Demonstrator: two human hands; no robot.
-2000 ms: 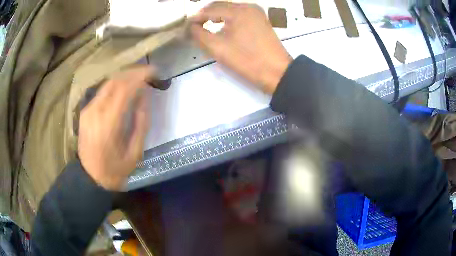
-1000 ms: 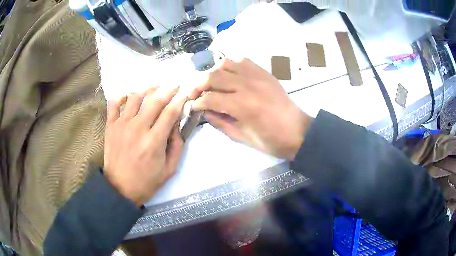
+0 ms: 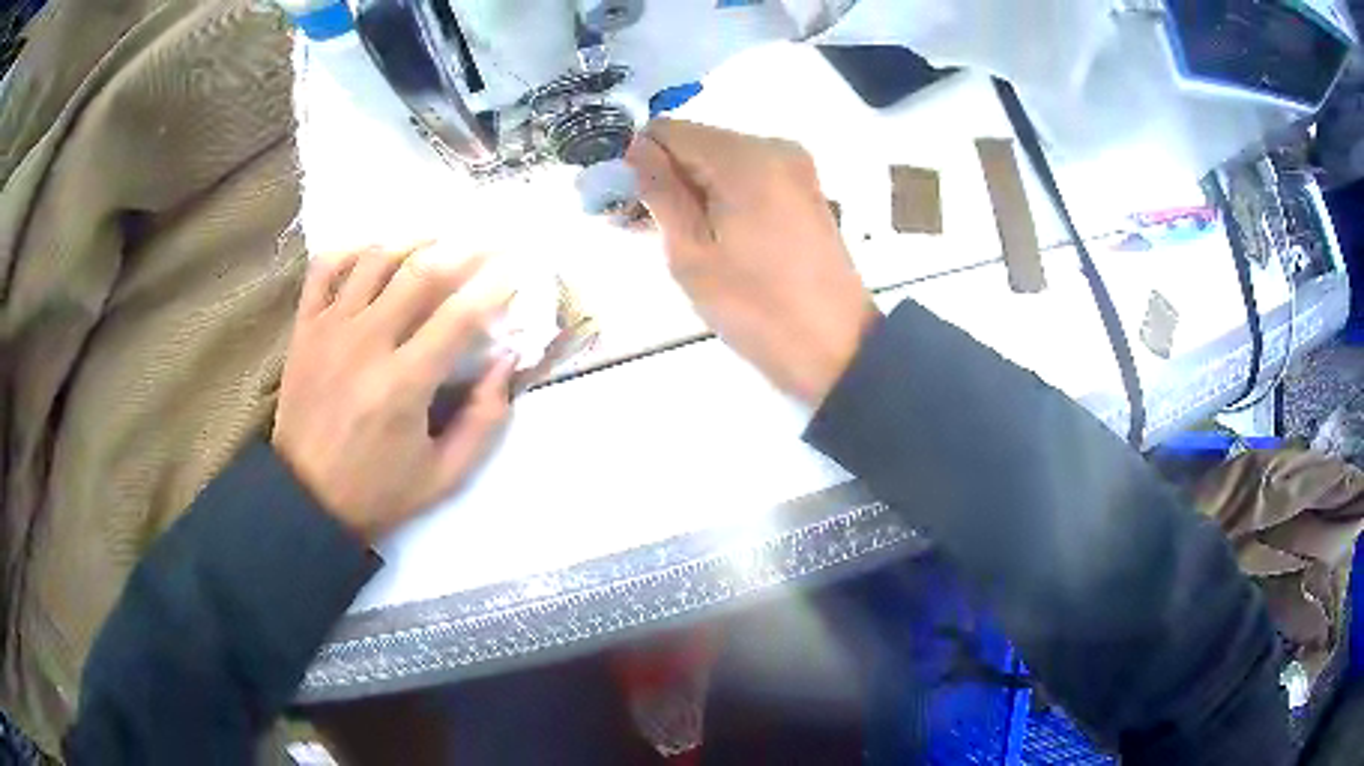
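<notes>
White fabric (image 3: 359, 187) lies on the machine bed, with the brown panel (image 3: 165, 270) spread at the left. My left hand (image 3: 392, 382) is on the white fabric and pinches its folded edge, where a bit of brown shows. My right hand (image 3: 756, 247) is raised at the right of the presser foot area, thumb and fingertips together; whether they hold a thread or anything else cannot be told. The sewing machine head (image 3: 524, 45) is above the fabric. Glare hides the needle point.
Brown fabric patches (image 3: 916, 199) and a narrow brown strip (image 3: 1010, 214) lie right of my right hand. Pink and blue snips (image 3: 1171, 225) lie farther right. A black cable (image 3: 1080, 270) crosses the bed. The edge ruler (image 3: 628, 599) runs along the front. A blue crate (image 3: 972, 703) stands below.
My right hand has left the fabric fold beside my left hand and moved up toward the needle area. My left hand has shifted slightly left and stays on the fabric.
</notes>
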